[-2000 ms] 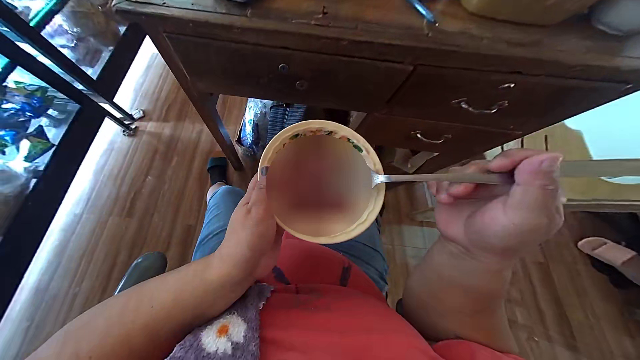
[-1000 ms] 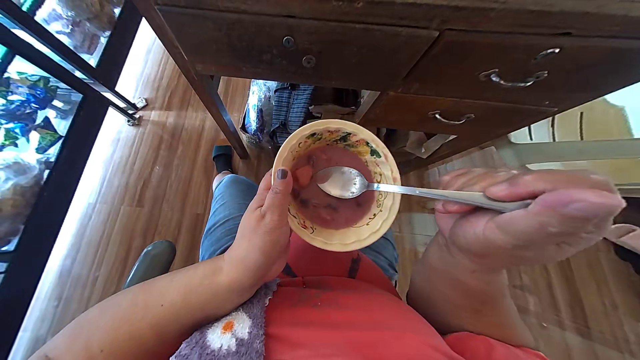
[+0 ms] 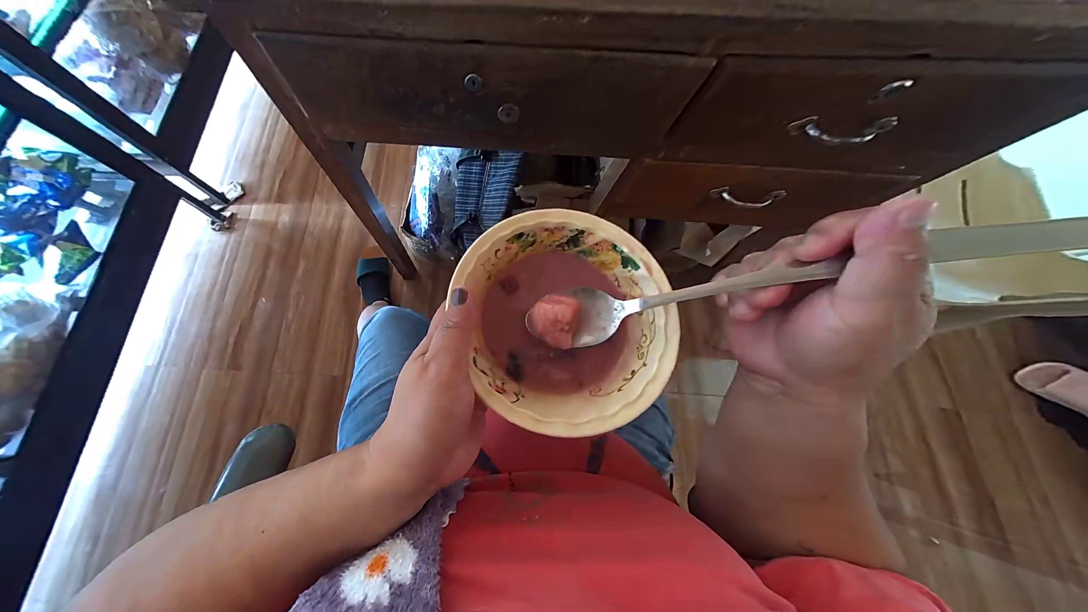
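Observation:
A cream bowl with a floral pattern (image 3: 650, 374) is at the middle of the head view, with pinkish liquid and dark bits (image 3: 544, 365) in it. My left hand (image 3: 438, 399) holds the bowl from the left, its thumb on the rim; the other fingers are hidden beneath. My right hand (image 3: 837, 302) grips the handle of a metal spoon (image 3: 671, 297) from the right. In the spoon's bowl, over the liquid, lies a pink-orange chunk of food (image 3: 555, 320).
A dark wooden desk with drawers (image 3: 595, 102) stands just ahead of the bowl. Bags (image 3: 484, 191) lie beneath it. At the left is a black-framed display case (image 3: 93, 280) with packaged goods. A slipper (image 3: 1054, 384) lies on the wooden floor at the right.
The spoon now bears a pink-orange chunk; one second ago no such chunk lay in its bowl. The contents of the bowl were blurred two seconds ago and show clearly now.

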